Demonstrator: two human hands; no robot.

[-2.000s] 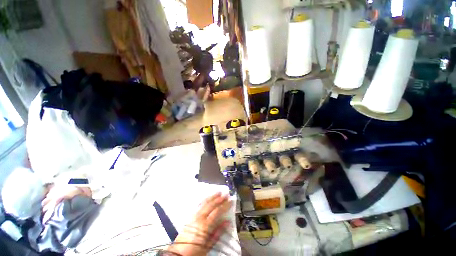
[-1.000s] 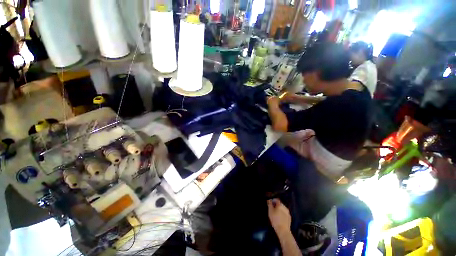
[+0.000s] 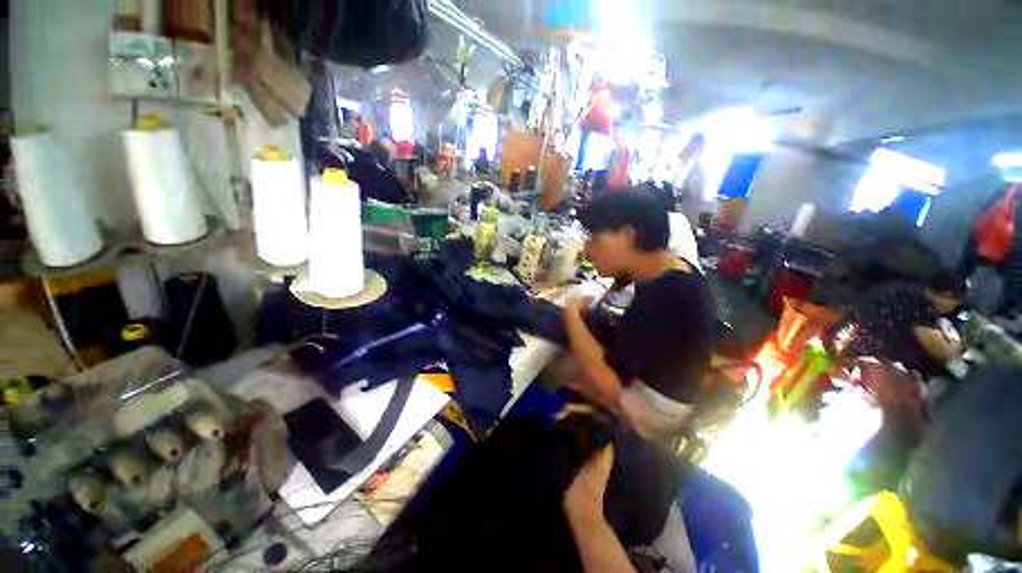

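Observation:
My right hand is at the lower middle, against a large heap of black fabric. Its fingers are blurred and partly hidden in the dark cloth, so I cannot tell if they grip it. My left hand is not in view. The overlock machine is at the lower left, with its row of beige tension knobs showing. Its needle area is cut off or too blurred to make out.
White thread cones stand at the left. A black curved band lies on a white sheet right of the machine. Navy fabric lies behind. A person in black sits close on the right. A yellow frame is at the lower right.
The view has swung right and up, away from the pale panels where a hand lay. My right hand came into view at the black heap and now sits slightly further left in the picture.

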